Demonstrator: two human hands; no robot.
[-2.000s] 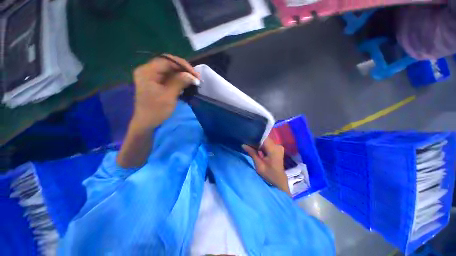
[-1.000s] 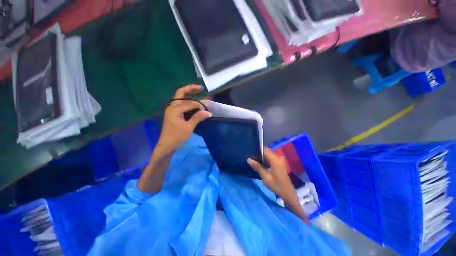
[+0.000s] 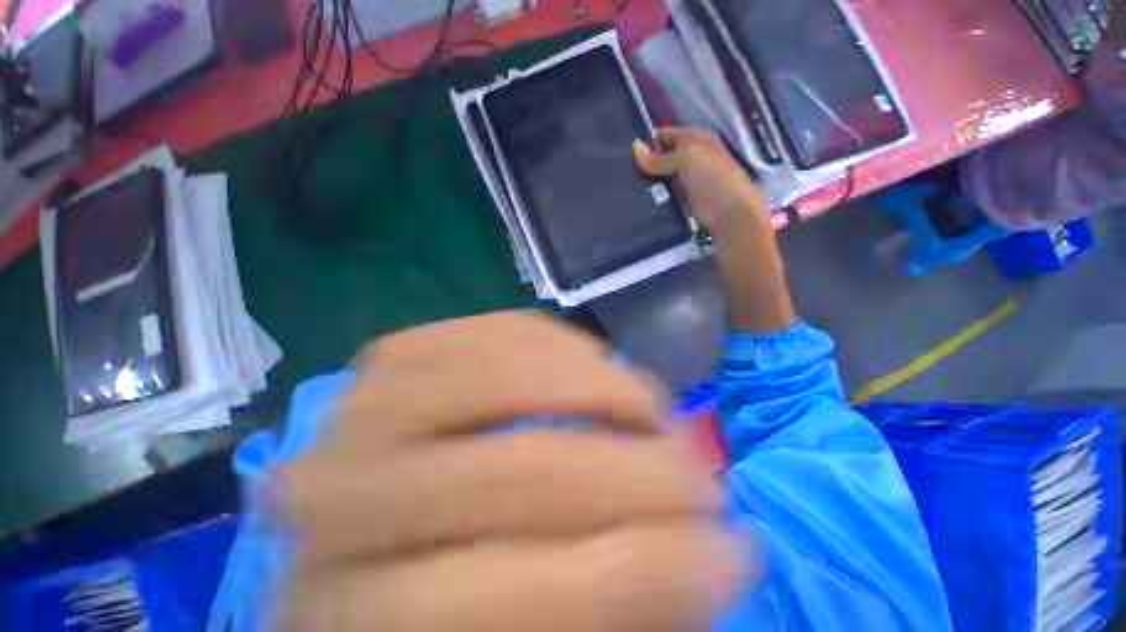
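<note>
My left hand (image 3: 494, 482) is very close to the camera, large and blurred, fingers curled together. It hides my lap, and whether it holds anything cannot be seen. My right hand (image 3: 716, 179) grips the right edge of a dark tablet (image 3: 580, 161), thumb on its face. This tablet has a small white sticker near its lower right. It lies face up on white sheets at the green mat's front edge, with another dark edge showing at its left.
A tablet stack (image 3: 111, 296) lies left on the green mat (image 3: 371, 222). More tablets (image 3: 821, 87) lie on the red surface at right. Black cables (image 3: 327, 62) hang behind. Blue crates (image 3: 988, 494) stand lower right; part of a person shows far right.
My right hand has moved from the lap up to the bench tablet. My left hand has come up close to the camera. The tablet and cord held before are no longer seen in the lap.
</note>
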